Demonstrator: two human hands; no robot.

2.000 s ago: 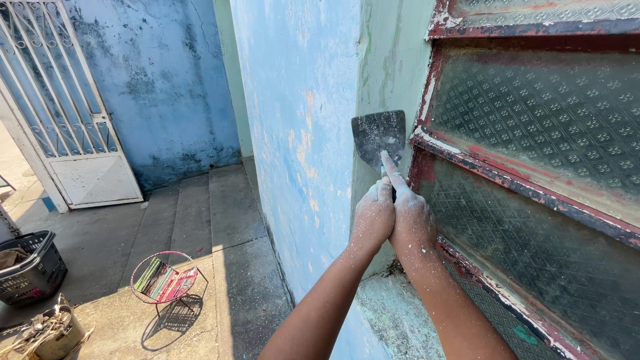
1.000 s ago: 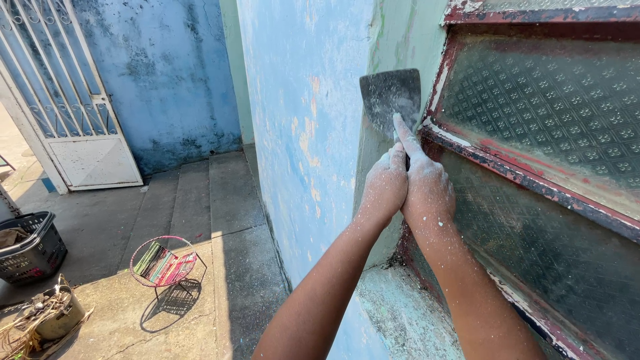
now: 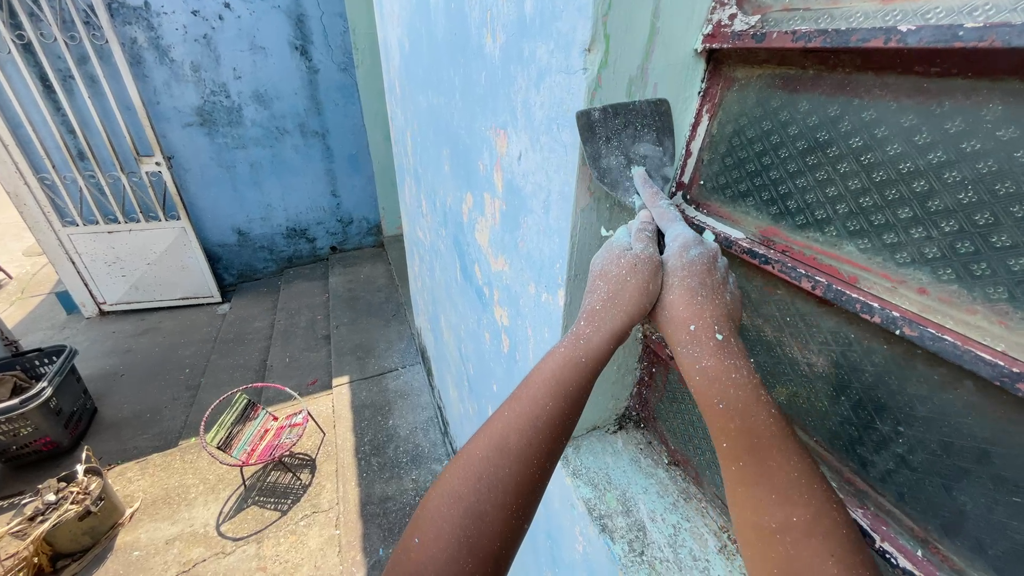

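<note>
A wide dark scraper blade [image 3: 628,144], dusted with pale powder, lies against the green-painted window reveal [image 3: 652,48] at the corner of the blue wall. Both my hands wrap its handle, which is mostly hidden between them. My left hand [image 3: 628,276] grips from the left side. Pressed beside it, my right hand [image 3: 696,280] holds from the right, with its index finger stretched along the base of the blade. White dust and small paint flakes cover both hands and forearms. The light blue wall [image 3: 480,200] shows peeling, peach-coloured patches.
Close on the right is a window with patterned glass [image 3: 880,176] and a chipped red metal frame [image 3: 864,300]. A dusty sill [image 3: 648,496] lies below. At left are a small woven chair [image 3: 260,432], a plastic basket [image 3: 48,416], a pot of dry plants [image 3: 84,512] and a white metal gate [image 3: 144,264].
The scraper and both hands shifted slightly down the reveal, then back up a little. The grip stays the same. Small pale flakes now show beside the hands.
</note>
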